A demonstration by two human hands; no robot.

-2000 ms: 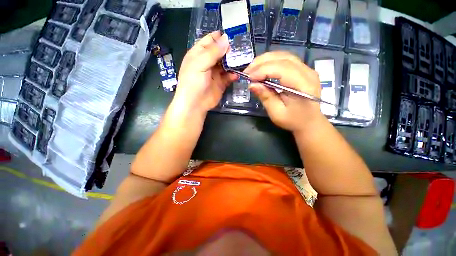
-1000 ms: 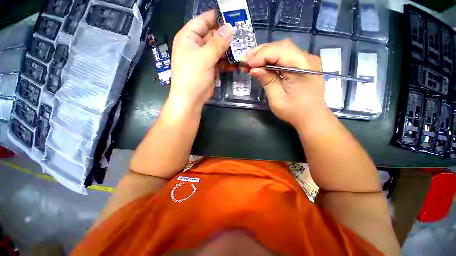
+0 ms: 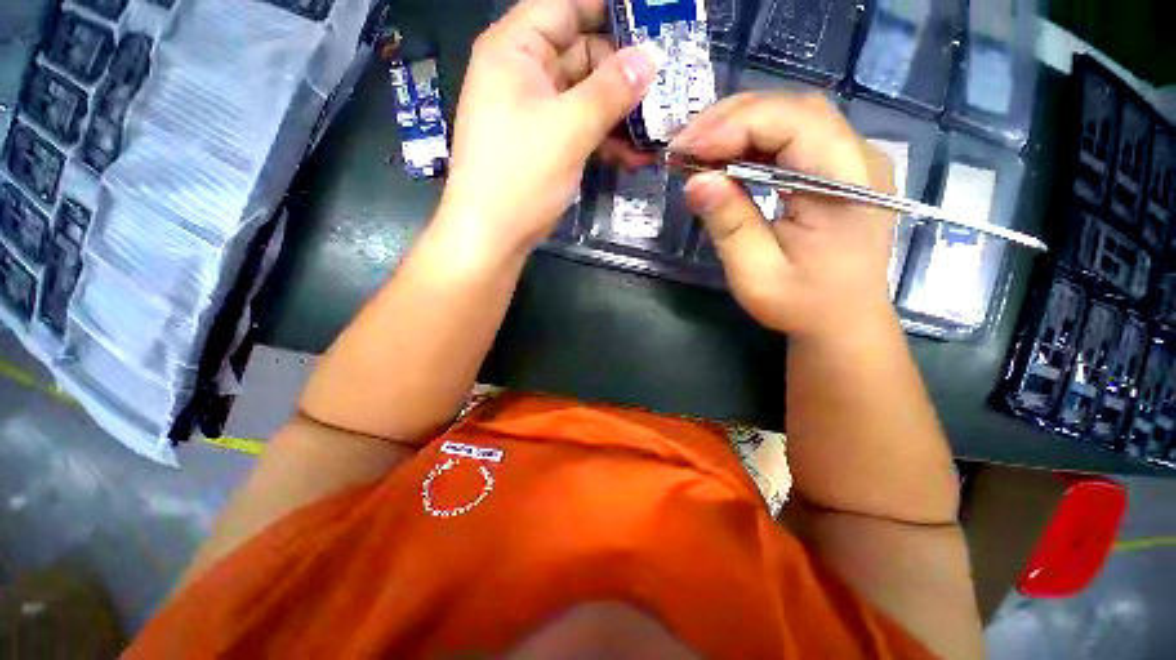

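Observation:
My left hand (image 3: 535, 123) holds a phone board (image 3: 676, 77) at the top centre, thumb on its silvery keypad end. The board's upper end is cut off by the picture's edge. A dark edge shows along its left side. My right hand (image 3: 806, 213) holds thin silvery tweezers (image 3: 903, 206) that point out to the right past the hand. Its thumb and forefinger meet at the board's lower end. What lies between those fingertips is too small to tell.
A clear blister tray (image 3: 619, 258) lies behind the hands, with pale-screened boards at its right. Stacked greyish-white housing trays (image 3: 194, 219) stand at left, a loose circuit board (image 3: 421, 116) beside them. A black component tray (image 3: 1096, 258) lies at right, a red bin (image 3: 1073, 539) below.
The view has shifted, so the trays sit differently in the picture. The board and both hands appear further right. The tweezers have swung from pointing down right to nearly level, now tilting slightly down.

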